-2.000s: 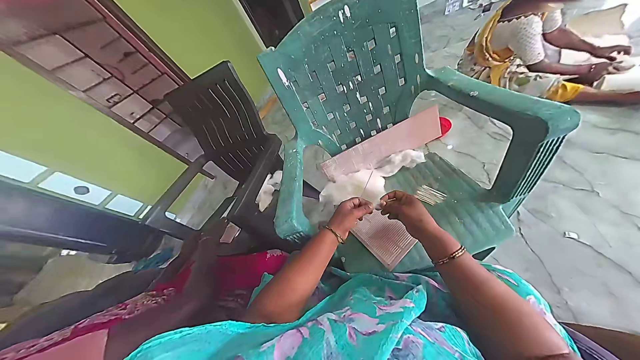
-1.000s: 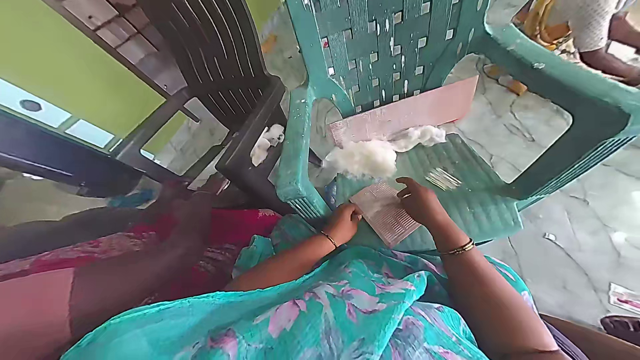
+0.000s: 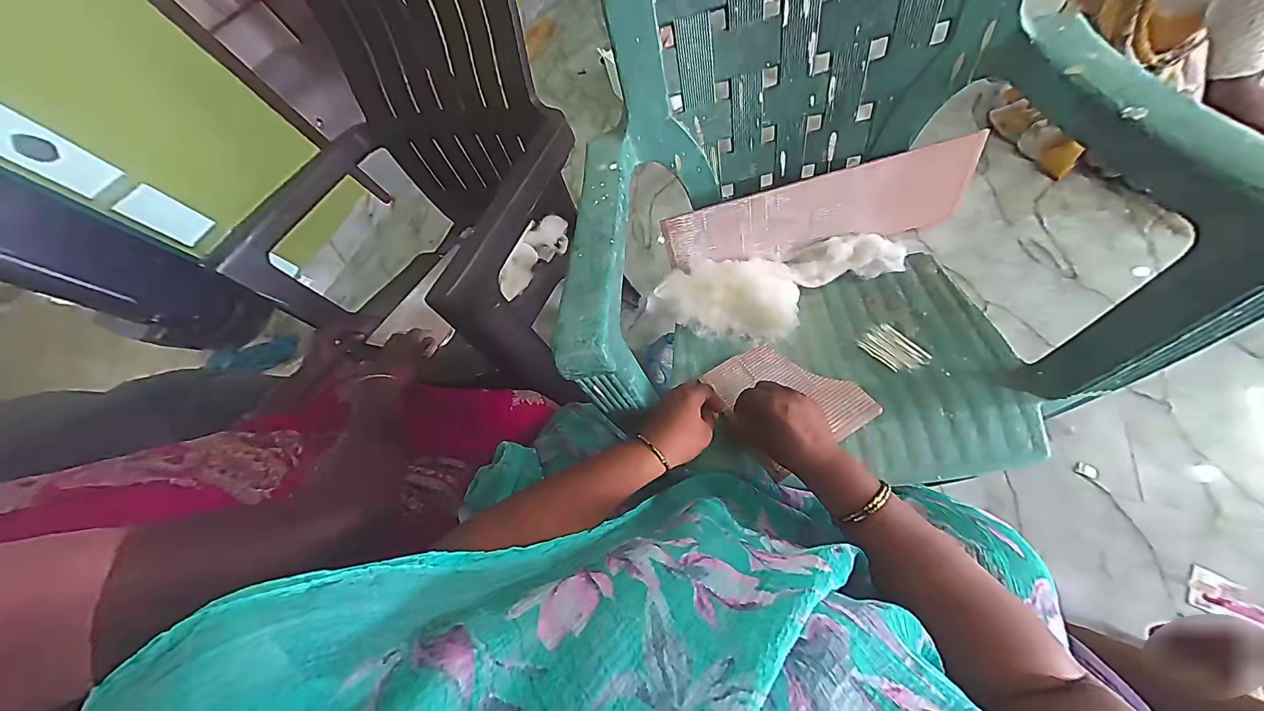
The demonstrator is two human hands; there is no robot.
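Observation:
My left hand (image 3: 683, 423) has its fingers bent at the left edge of a ribbed pinkish board (image 3: 839, 395) lying on the seat of a green plastic chair (image 3: 948, 425). Close beside it, my right hand (image 3: 785, 425) is curled over the same board. Whether either hand holds something small between the fingertips cannot be made out. Behind the board lies a fluffy heap of white cotton (image 3: 736, 296), with a thinner strip of cotton (image 3: 854, 257) to its right. A small pile of thin whitish sticks (image 3: 894, 348), possibly rolled wicks, rests on the seat.
A long pink board (image 3: 839, 197) leans near the chair's back. To the left stands a dark brown plastic chair (image 3: 504, 286) with cotton (image 3: 533, 255) on it; a co-worker's hands (image 3: 385, 351) are close by. Part of another person (image 3: 1234, 59) shows at the upper right.
Two seconds ago both hands were raised together near the cotton; now they are lower, at the ribbed board. My right hand has come nearer my left since one second ago. The view has moved closer.

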